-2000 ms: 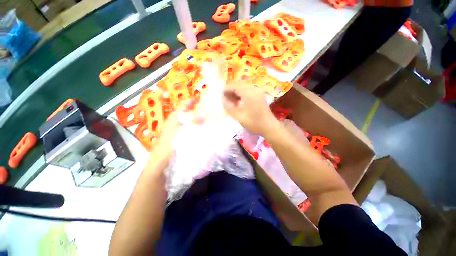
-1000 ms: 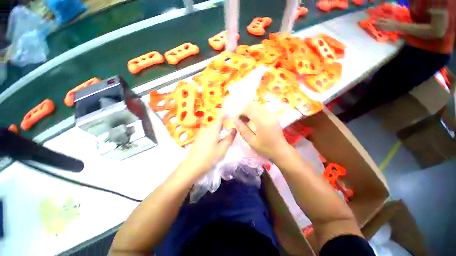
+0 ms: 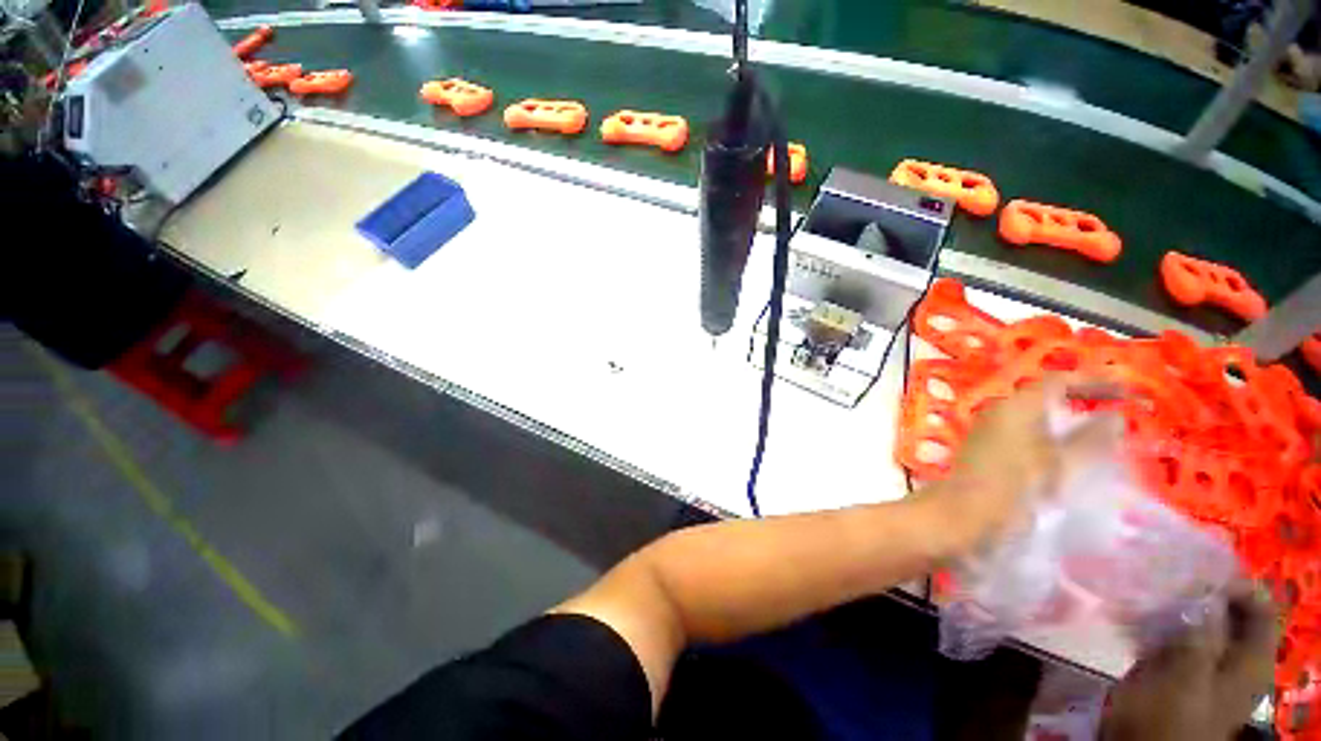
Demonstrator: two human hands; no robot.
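A crinkled clear plastic bag [image 3: 1094,557] is bunched between my hands at the lower right, at the bench edge. My left hand [image 3: 1014,456] is blurred and grips the bag's upper left side. My right hand [image 3: 1195,673] is at the bag's lower right, partly cut off by the bottom edge, with its fingers on the film. Orange plastic housings [image 3: 1231,420] lie in a loose heap on the bench behind and to the right of the bag. Whether any housing is inside the bag is unclear.
A metal-and-black bench device [image 3: 855,290] stands left of the heap. A black electric screwdriver [image 3: 732,217] hangs before it with a cable. A blue tray [image 3: 416,219] and a white machine [image 3: 174,109] are farther left. Orange parts ride the green conveyor [image 3: 652,73]. A red stool [image 3: 210,362] is below.
The view has swung left, so the heap and both hands now appear at the right. The bag stays in my hands, which are farther apart. The blue tray and white machine have come into view.
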